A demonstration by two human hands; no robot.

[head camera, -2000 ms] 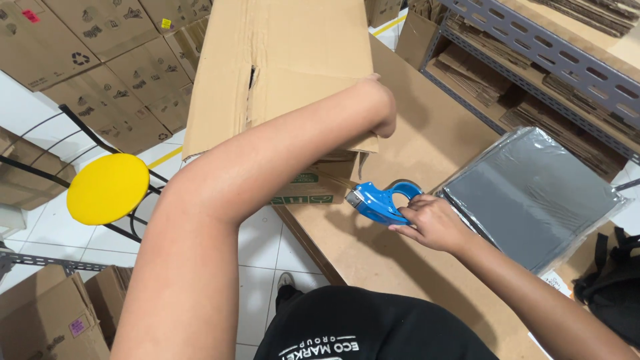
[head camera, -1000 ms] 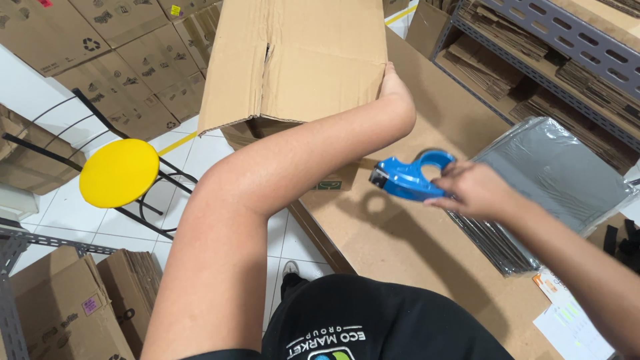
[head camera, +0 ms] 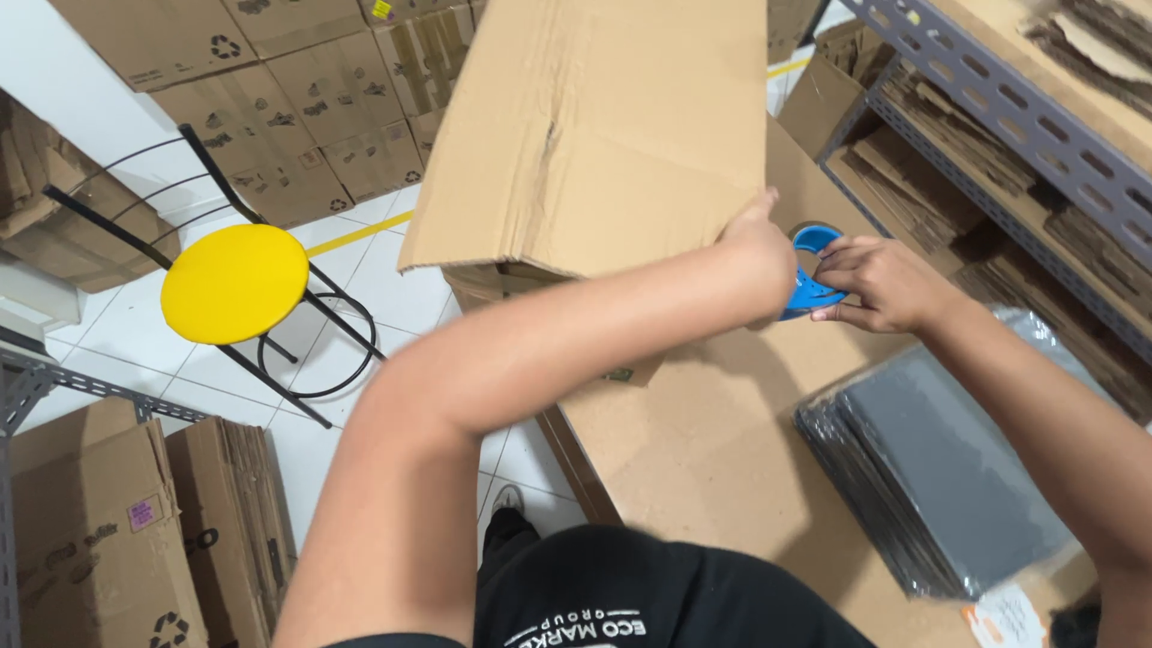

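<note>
A large cardboard box [head camera: 630, 126] rests on the wooden worktable [head camera: 684, 450], its upper flaps angled down toward me. My left hand [head camera: 760, 256] is against the box's right edge, fingertips over that edge; the palm side is hidden. Just right of it, my right hand [head camera: 877, 283] grips a blue tape dispenser [head camera: 814, 288] close to the box's right side. The front of the dispenser is hidden behind my left hand, so I cannot tell whether tape touches the box.
Plastic-wrapped grey packs [head camera: 945, 468] lie on the table at right. Metal shelving [head camera: 999, 90] with flattened cardboard stands beyond. A yellow-seated chair [head camera: 236, 283], stacked cartons [head camera: 315, 117] and folded boxes [head camera: 99, 540] are at left.
My right hand has moved the tape dispenser away from me, from near my left forearm to beside my left hand at the box's right edge. My left hand stays at the box.
</note>
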